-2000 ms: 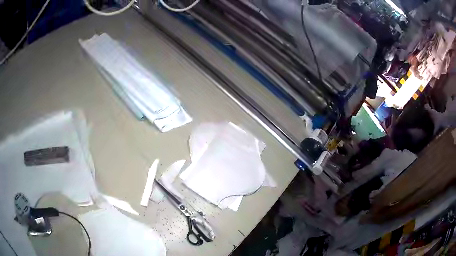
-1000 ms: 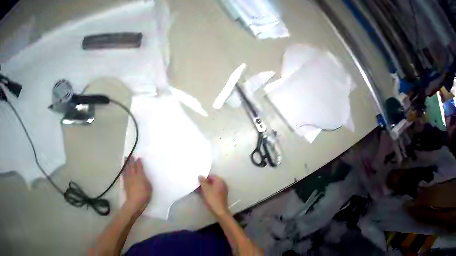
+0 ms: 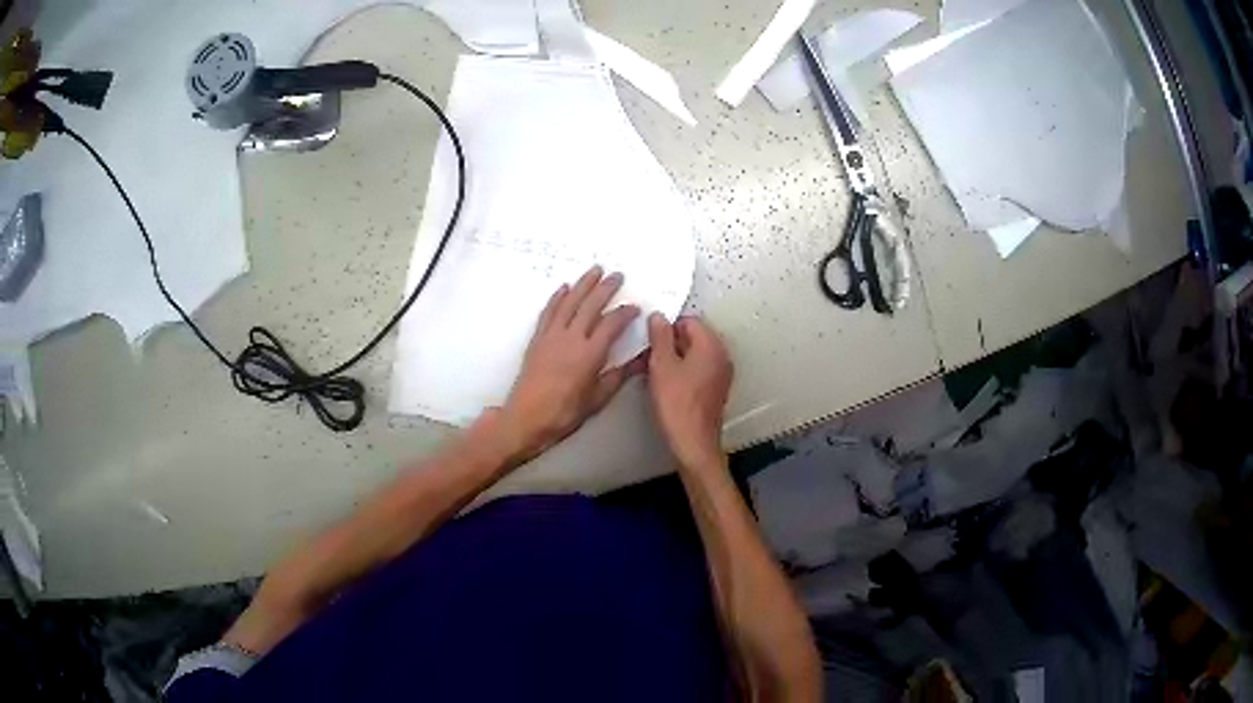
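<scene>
A white cut panel stack (image 3: 550, 192) with a curved right edge lies on the pale speckled table, in front of me. My left hand (image 3: 574, 354) rests on its lower right part with the fingers spread. My right hand (image 3: 690, 378) is at the panel's lower right edge, with thumb and fingertips pinching the edge. The two hands are close together. Faint printed marks show on the panel above my left hand.
The electric cutter (image 3: 275, 89) stands at the upper left, its coiled cord (image 3: 296, 378) left of the panel. Shears (image 3: 859, 172) and white offcuts (image 3: 639, 76) lie right. More cut pieces (image 3: 1024, 110) lie at the upper right, beside a metal rail (image 3: 1184, 131). Scraps lie below the table edge.
My left hand has moved right and up from the panel's left edge onto its lower right part. My right hand has stayed at the right edge. The view has shifted, so the table things appear higher.
</scene>
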